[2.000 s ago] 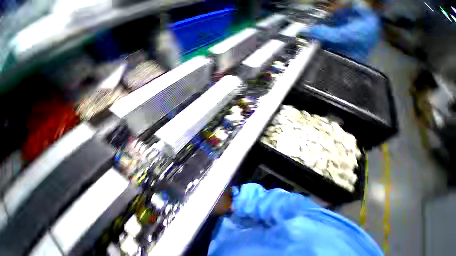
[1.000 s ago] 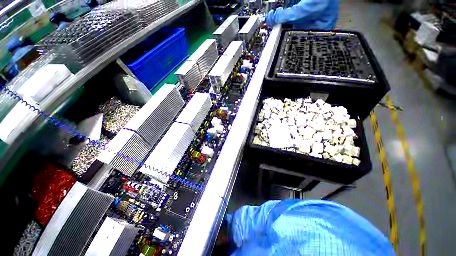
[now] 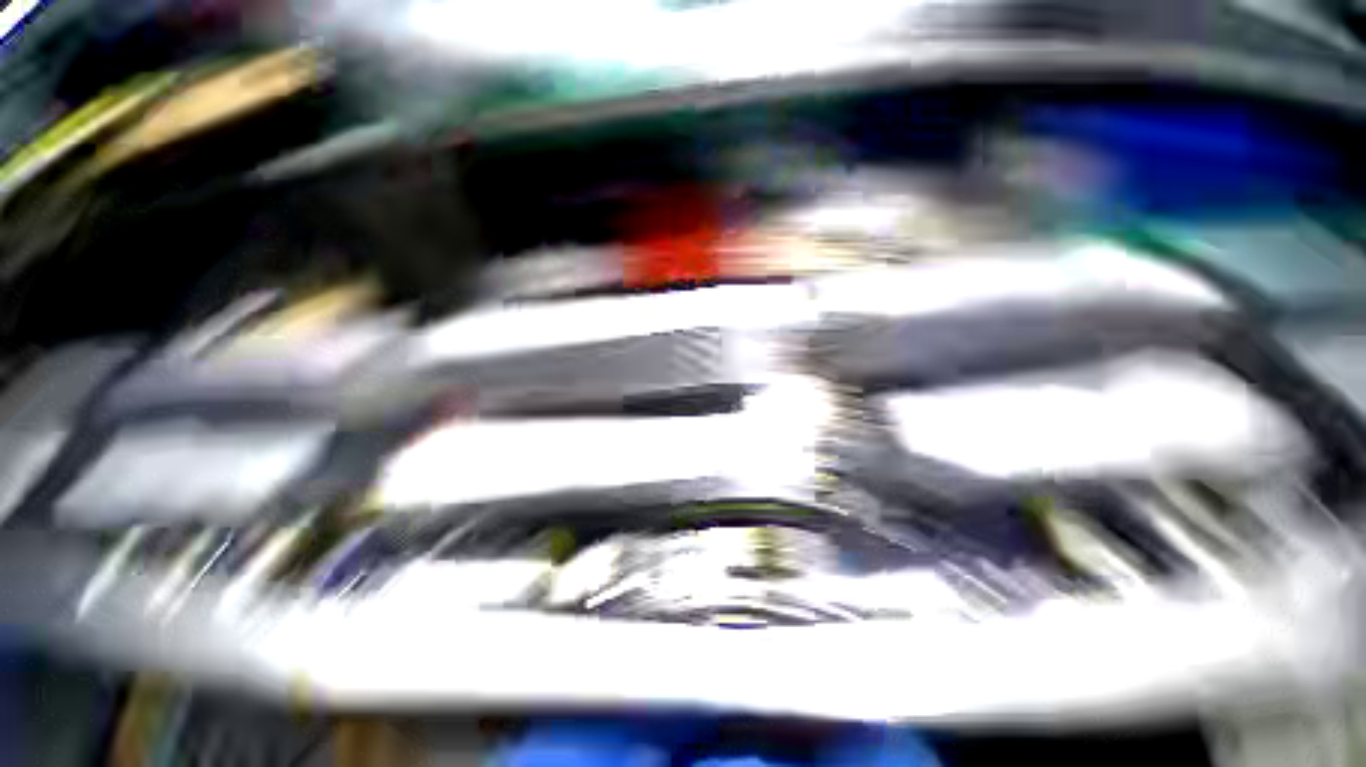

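Note:
The view is heavily blurred. Circuit boards (image 3: 749, 562) with blurred coloured and pale parts lie along the line in front of me. Pale-topped heat sinks (image 3: 584, 457) stand on them in two rows, running left to right across the view. A bright line edge rail (image 3: 749, 659) crosses below the boards. Neither my left hand nor my right hand can be made out. Only blue cloth of my smock shows at the bottom edge, below the rail.
A heap of red components (image 3: 673, 235) lies beyond the heat sinks, with pale heaps (image 3: 876, 217) beside it. A blue bin (image 3: 1198, 158) is at the upper right. Blurred brownish shapes stand below the rail at the lower left.
The view has swung left, so the line now runs across the picture. The bin of white blocks, the black tray and the other person have left view. The red heap now shows near the upper middle.

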